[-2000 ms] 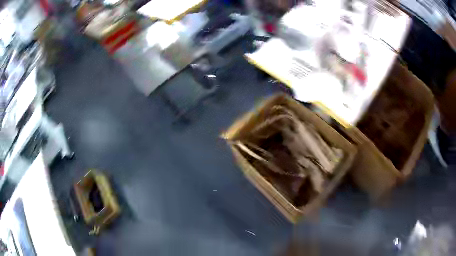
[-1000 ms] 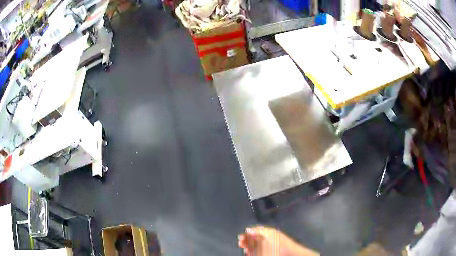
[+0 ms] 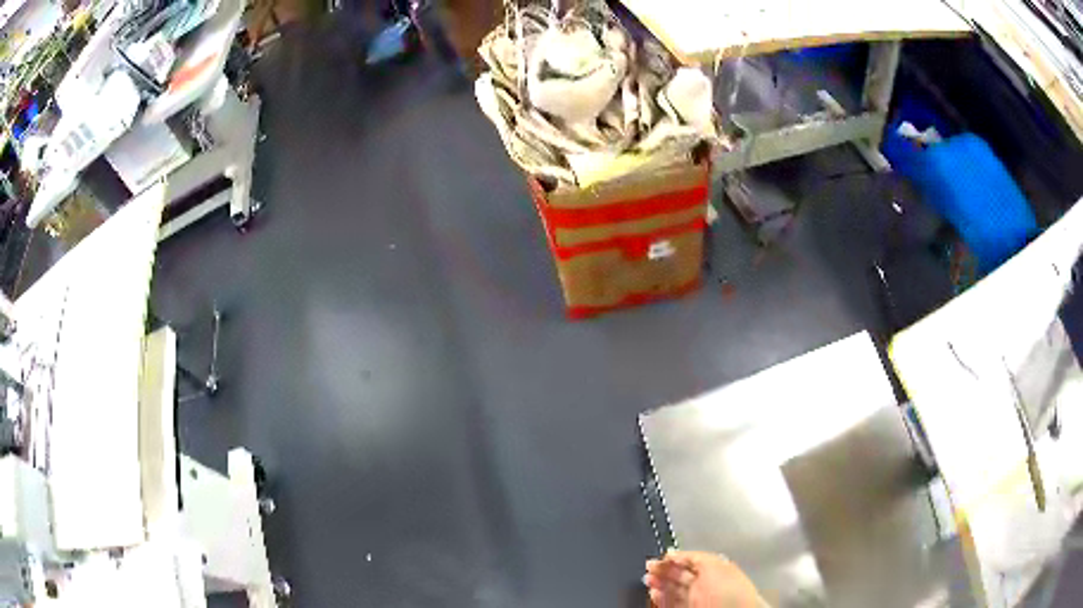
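Note:
My right hand [image 3: 703,580] is small and cut off by the bottom edge, right of centre. Its fingers point left and look curled; nothing shows in it, but its grip cannot be told. It appears over the near left corner of a low metal-topped table [image 3: 736,457]; I cannot tell if they touch. The table top is shiny, with a brownish darker patch on its right part. My left hand is not in view.
A brown box with red tape [image 3: 624,255] stands ahead on the dark floor, heaped with beige bag pieces [image 3: 582,83]. White worktables line the left [image 3: 101,392] and right [image 3: 962,380]. A blue object [image 3: 980,196] lies by the right table. A grey-legged table [image 3: 808,26] stands behind.
The view has moved forward along the floor. The taped box is nearer and larger, and the metal table has shifted to the lower right. My right hand came into view and stays at the bottom.

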